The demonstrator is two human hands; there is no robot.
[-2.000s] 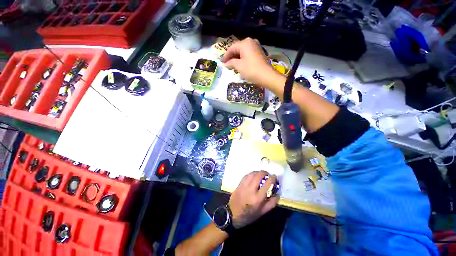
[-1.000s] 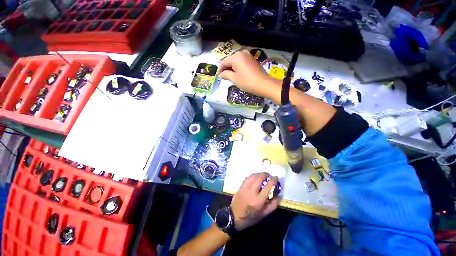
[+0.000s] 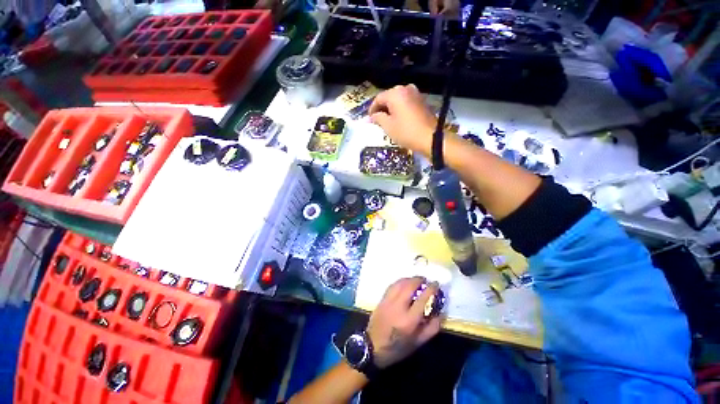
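Note:
My left hand [image 3: 400,318], with a wristwatch, rests at the front edge of the cream-white mat [image 3: 474,312] and holds a small round watch case [image 3: 429,301] with a dark rim. My right hand [image 3: 399,114] is reached out over the white shelf, behind the tub of tiny metal parts [image 3: 387,162]. Its fingertips are together; whether they hold something small cannot be told. A green tub [image 3: 327,137] stands left of the right hand. The electric screwdriver [image 3: 451,213] hangs in front of my right forearm, its tip over the mat.
Red compartment trays [image 3: 118,347] are stacked at the left. A grey-white bench unit [image 3: 213,213] with a glowing red switch stands beside them. A clear jar [image 3: 300,83] and black trays [image 3: 379,67] are at the back. Another person's hand [image 3: 444,7] shows at the top edge.
The view has shifted slightly, so the bench sits lower in the picture. My right hand has moved right, away from the green tub. My left hand still holds the watch case. Another person's hand has appeared.

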